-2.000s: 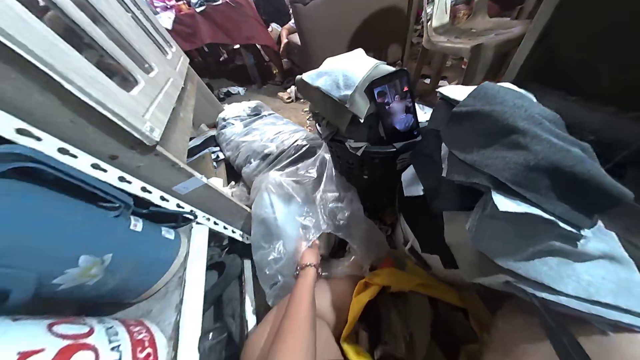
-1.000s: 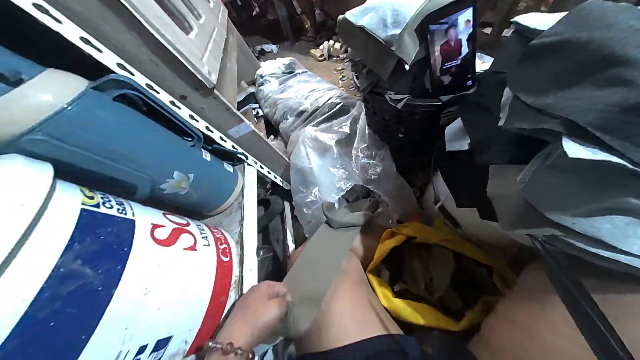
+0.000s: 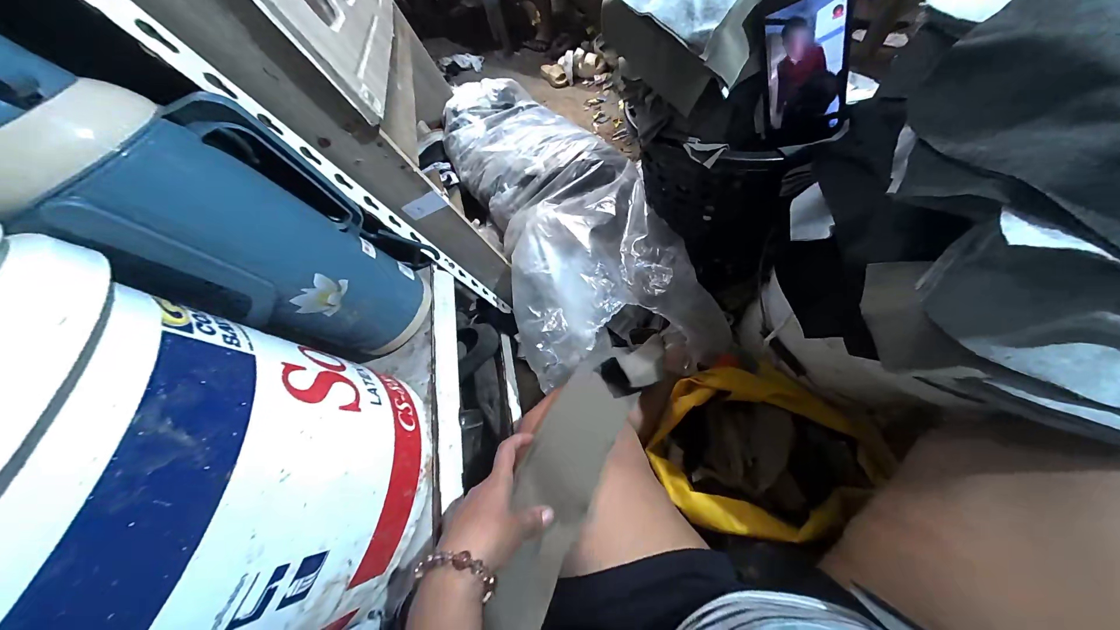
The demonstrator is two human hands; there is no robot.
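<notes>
My left hand (image 3: 497, 525), with a bead bracelet at the wrist, holds a long grey strip of sheet material (image 3: 569, 446) over my thigh. The strip's far end, with small grey and black pieces at it, lies by the mouth of a clear plastic bag (image 3: 577, 254). My right hand cannot be made out; something skin-coloured near the bag's mouth is too hidden to tell. Right of the strip, between my legs, a yellow bag (image 3: 700, 512) stands open with brownish-grey scraps (image 3: 752, 446) inside.
A white paint bucket (image 3: 219, 464) and a blue water jug (image 3: 236, 227) stand on a metal rack (image 3: 446, 385) at left. A black plastic basket (image 3: 700, 192) holds grey material and a phone (image 3: 805, 70) at its rim. Grey and black sheets (image 3: 1024, 157) are piled at right.
Two seconds ago my left hand was at the plastic bag; one second ago it had the grey strip over my thigh. It still holds it there. The view has shifted.
</notes>
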